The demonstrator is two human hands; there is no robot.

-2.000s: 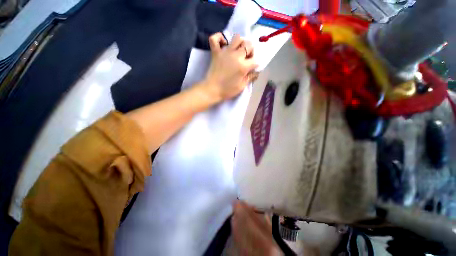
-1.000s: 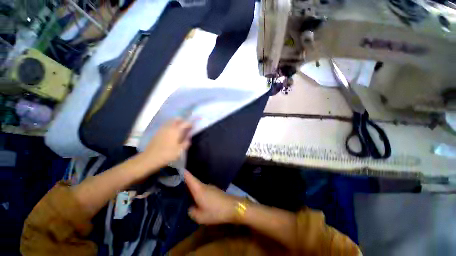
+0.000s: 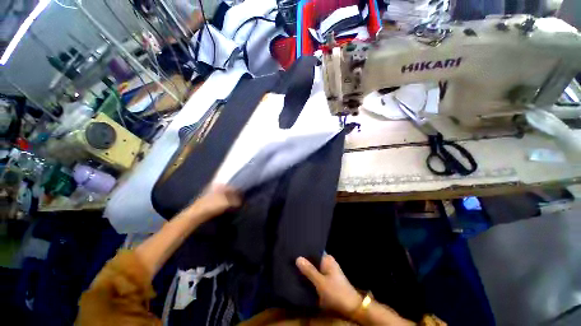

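A cut panel (image 3: 309, 200), black on one face and pale grey on the other, runs from under the presser foot (image 3: 344, 122) down over the table's front edge. My left hand (image 3: 220, 199), blurred, grips its folded left side; the fingertips are partly hidden. My right hand (image 3: 331, 284) holds the panel's lower right edge, thumb on the black face, other fingers partly behind. The cream sewing machine (image 3: 408, 79) stands above. Black-handled scissors (image 3: 451, 156) lie under its arm.
Long black and pale panels (image 3: 191, 172) lie left of the work. Red and blue baskets (image 3: 304, 32) with cut parts stand behind. A yellowish neighbouring machine (image 3: 118, 143) and a lilac bottle (image 3: 93, 178) are far left. Striped pieces (image 3: 213, 296) hang below the table.
The view has swung from the machine's head to the table front. Since one second ago, my right hand has moved right and down along the panel, which now hangs more spread out.
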